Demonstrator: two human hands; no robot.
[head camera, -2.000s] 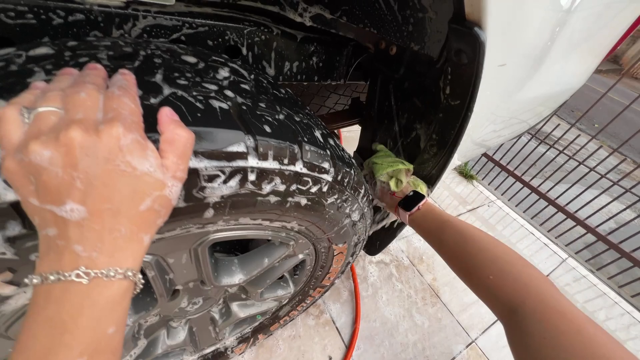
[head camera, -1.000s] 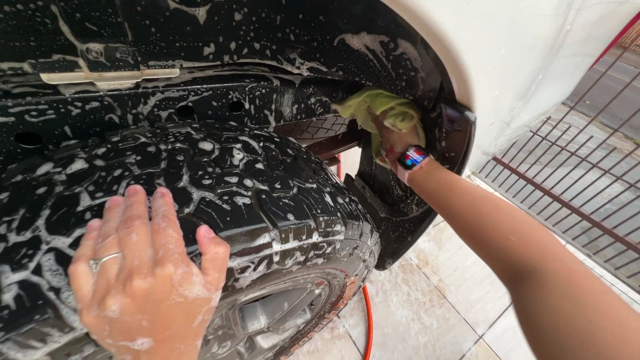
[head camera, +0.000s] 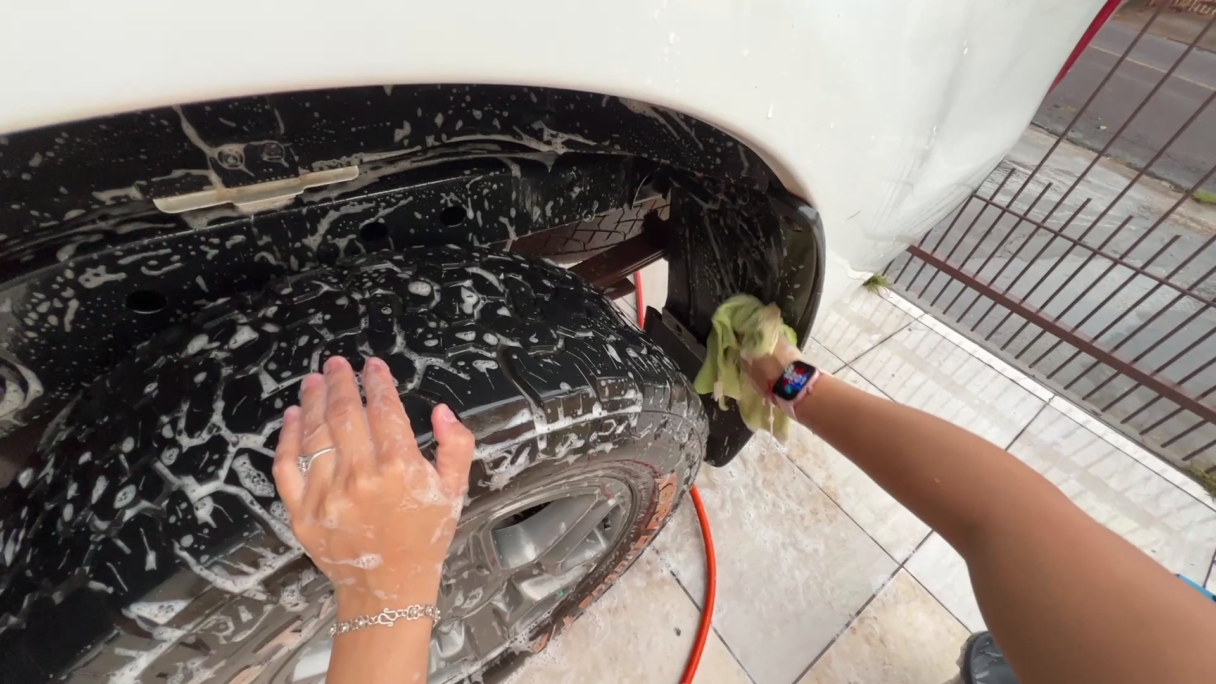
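Observation:
My left hand (head camera: 372, 484), soapy and wearing a ring and a bracelet, rests flat with fingers apart on the foam-covered tread of a black tire (head camera: 446, 323). Nothing is held in it. My right hand (head camera: 774, 366), with a smartwatch at the wrist, grips a wet yellow-green cloth (head camera: 739, 342) against the black mud flap (head camera: 750, 247) at the right end of the wheel arch. The cloth covers most of those fingers. Suds streak the black wheel-arch liner (head camera: 380, 123) above the tire. The grey alloy wheel (head camera: 546, 537) is partly behind my left forearm.
White body panels (head camera: 570, 47) curve over the arch. An orange-red hose (head camera: 708, 570) runs across the wet tiled floor (head camera: 788, 532) beside the tire. A metal bar gate (head camera: 1064, 323) stands at the right. A dark container (head camera: 988, 657) shows at the bottom right edge.
The cloth in my right hand was high inside the arch one second ago and is now lower, at the mud flap's lower part. My left hand stays on the tire. The view has shifted to show more bodywork.

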